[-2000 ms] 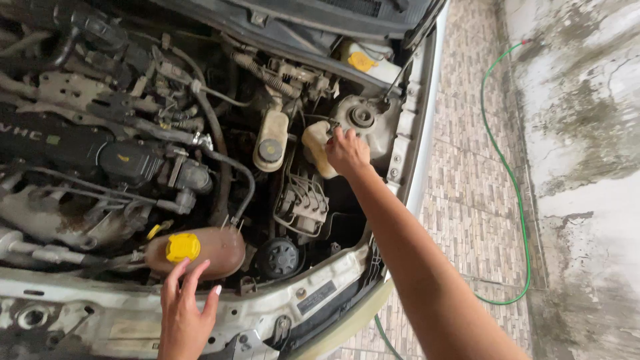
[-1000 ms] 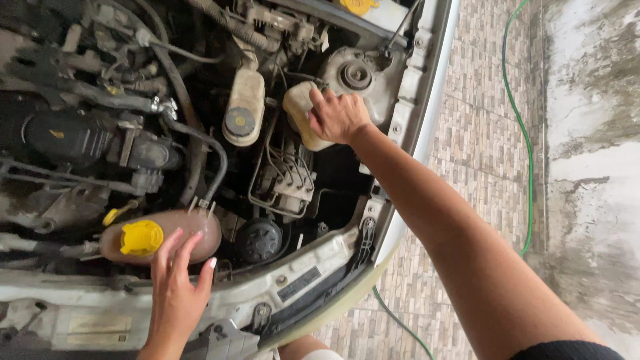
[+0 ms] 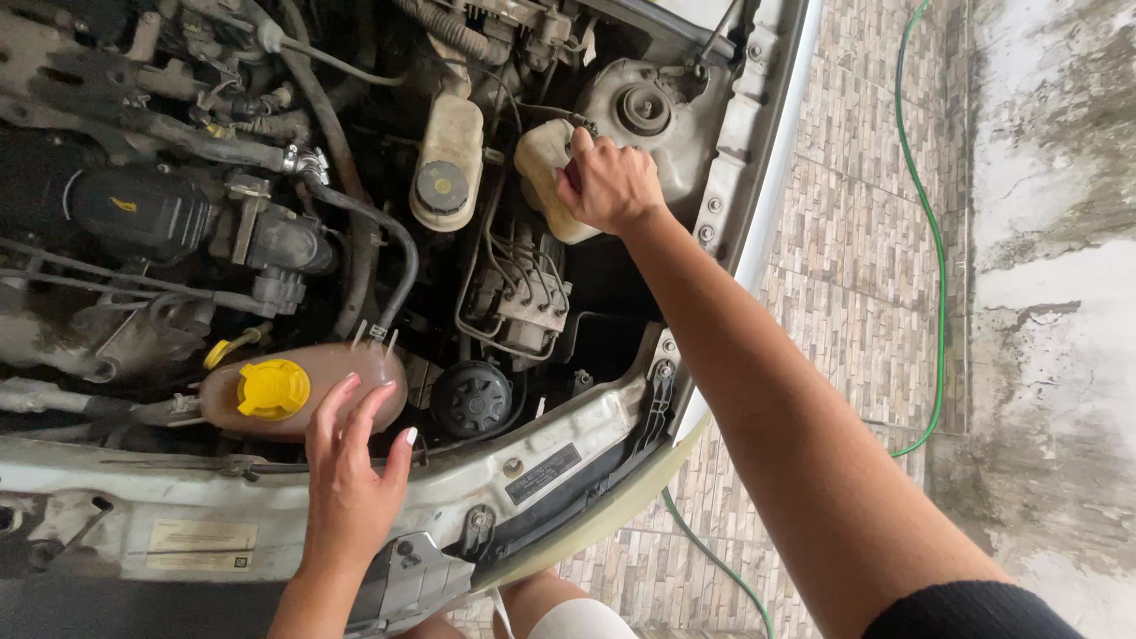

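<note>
Fingers curled, my right hand (image 3: 612, 185) grips the upper right side of a cream plastic reservoir (image 3: 543, 164), beside the strut tower mount (image 3: 643, 109); its fingertips and what lies under them are partly hidden. My left hand (image 3: 358, 461) has its fingers apart, fingertips resting on or just over the brownish translucent coolant tank (image 3: 333, 373). That tank's yellow cap (image 3: 272, 389) is left of the fingers. A fluid reservoir with a round dark cap (image 3: 444, 186) stands left of the cream one. Below them is a metal block with several thin pipes (image 3: 524, 311).
The engine with a black cover (image 3: 133, 209) fills the left. A black round cap (image 3: 471, 398) is right of the coolant tank. The car's front crossmember (image 3: 568, 435) runs below. A green hose (image 3: 932, 231) lies on the tiled floor by a stained wall (image 3: 1047, 311).
The view has moved closer to the engine bay. My right hand's fingers have shifted from beside the cream reservoir onto its upper right side. My left hand stays at the coolant tank, now further from the yellow cap.
</note>
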